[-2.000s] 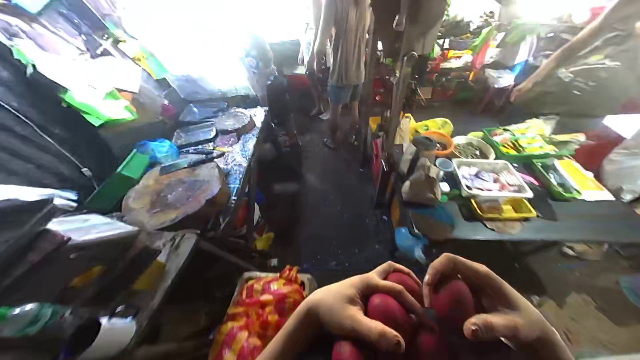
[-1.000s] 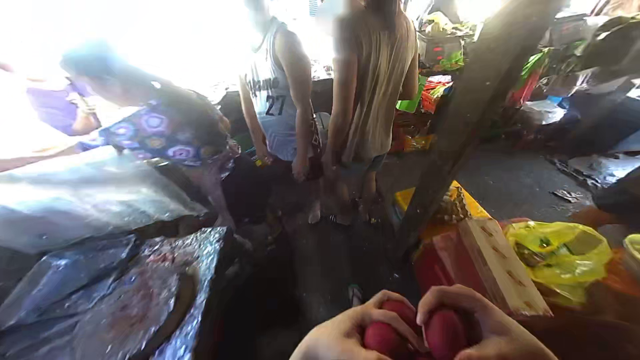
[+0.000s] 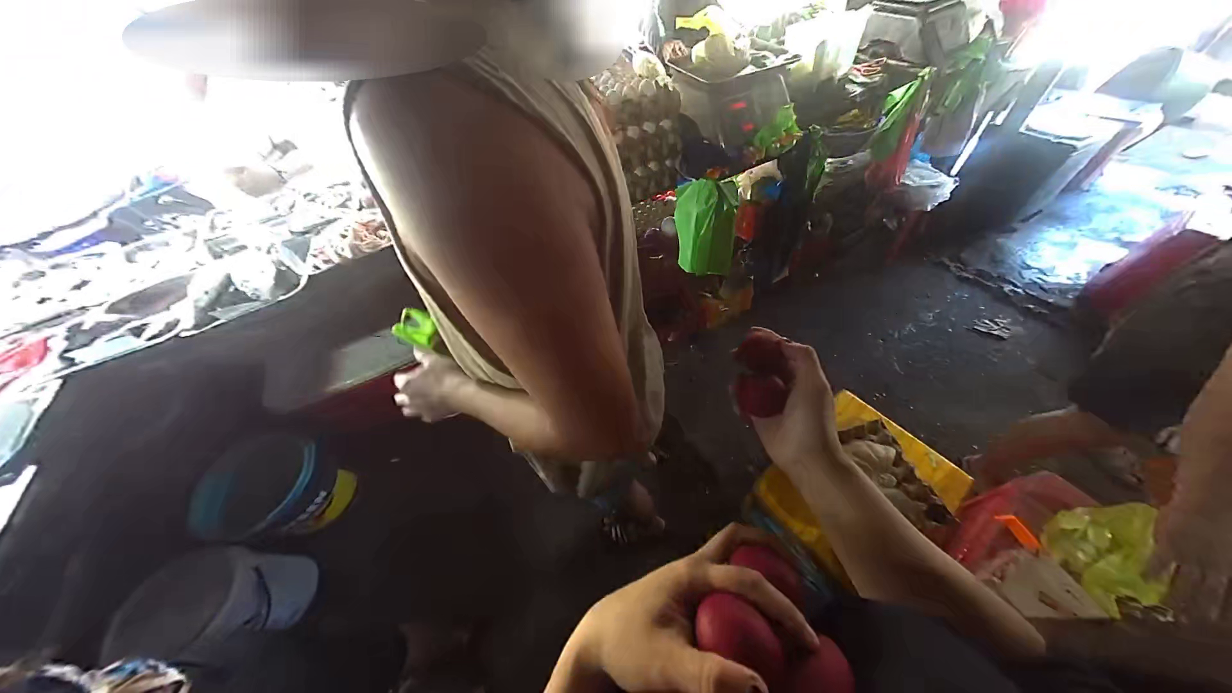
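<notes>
My left hand is curled over several smooth dark red, egg-shaped things at the bottom of the view, holding them low near my body. Farther out, my right hand is raised and grips smaller-looking dark red rounded things of the same colour between thumb and fingers. Whether they are eggs or fruit cannot be told. The person in a sleeveless beige top stands close in front, left of my right hand; a bright green thing is by that person's hand.
Buckets stand at lower left. A yellow crate with pale items is beyond my right forearm, beside a yellow-green plastic bag. Stacked egg trays and a green bag are at the stall behind. Another person's arm is at far right.
My hands were together around the red things; now they are apart, the right one reaching forward with some. The view has moved close to the person in the beige top.
</notes>
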